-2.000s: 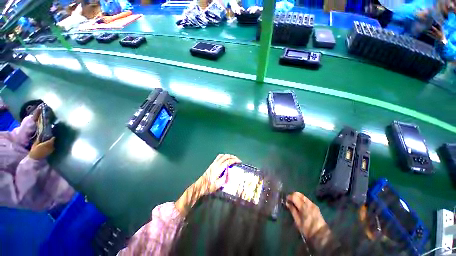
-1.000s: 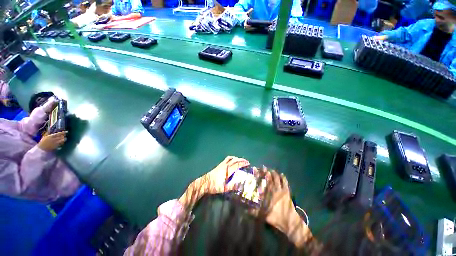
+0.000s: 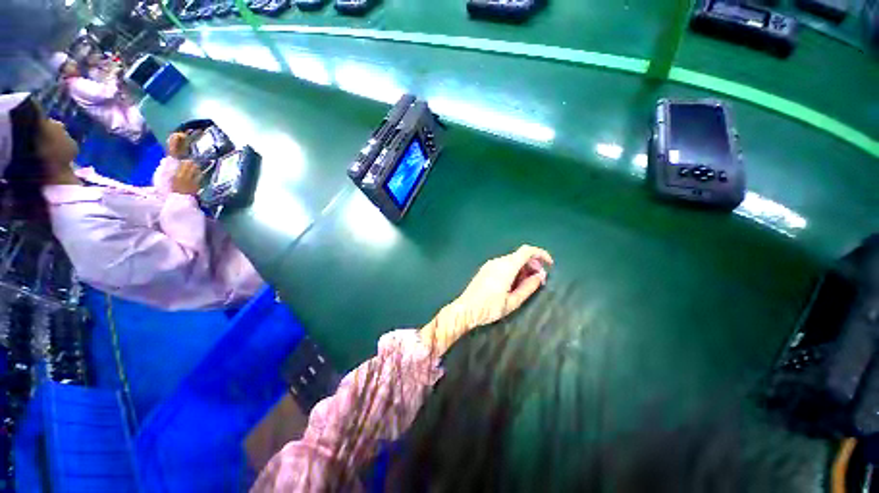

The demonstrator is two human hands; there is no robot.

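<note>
My left hand [image 3: 503, 287] is over the green bench in the middle, its fingers loosely curled with a small gap to the thumb and no unit seen in it. My right hand is not in view. Up and left of my left hand, a pair of dark units [image 3: 397, 159] stands on edge, one showing a lit blue screen. A grey-black handheld unit [image 3: 698, 152] lies flat, screen up and dark, to the upper right. Dark units [image 3: 834, 351] stand at the right edge, blurred and cut off. Dark hair hides the bench below my hand.
A person in a pink smock [image 3: 145, 231] handles units at the left. A blue bin [image 3: 217, 385] is below bench level. A green post [image 3: 667, 43] and a light green rail [image 3: 540, 58] cross behind. A yellow-orange ring [image 3: 844, 469] shows lower right.
The view has swung left and down. The lit unit held in both hands is no longer seen. My left hand is off it, and my right hand has left the picture.
</note>
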